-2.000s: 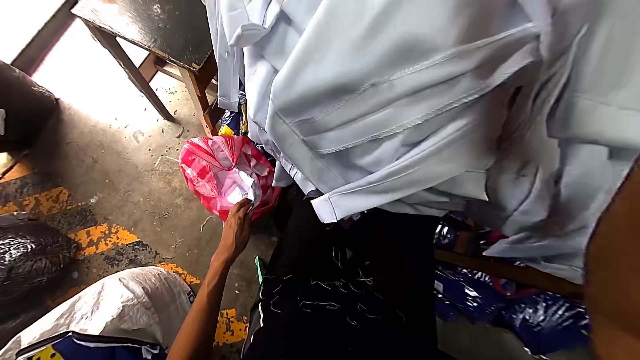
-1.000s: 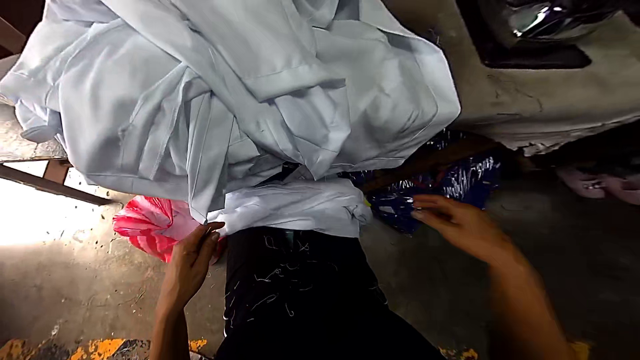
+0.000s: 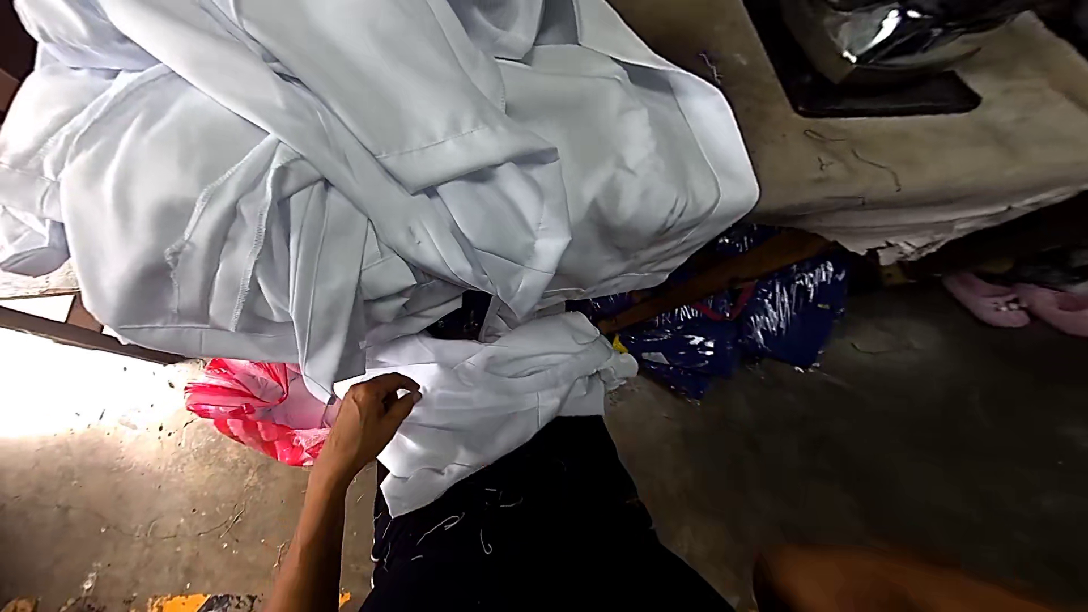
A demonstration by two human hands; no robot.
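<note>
A white fabric garment piece [image 3: 501,391] lies across my lap, over dark trousers with loose threads on them. My left hand [image 3: 370,416] is at its left part, fingers curled over the cloth; whether they pinch it is unclear. Just above, a large heap of white sewn garments [image 3: 425,161] hangs over the work surface's front edge. Beside my left hand, partly behind it, is a red and white plastic bag [image 3: 263,412] with pale material inside. At the lower right edge my right hand or forearm [image 3: 875,582] shows only as a blur, its fingers not distinguishable.
A cloth-covered tabletop [image 3: 850,170] at the upper right bears a shiny machine part [image 3: 892,38] on a black base. Below are a wooden bar [image 3: 722,280] and blue items in clear plastic [image 3: 790,314]. Pink shoes [image 3: 986,297] lie at far right.
The white piece now spreads farther down over my lap. My right hand has moved from beside the blue packages to the lower right edge. Two seconds ago my left hand was at the red bag.
</note>
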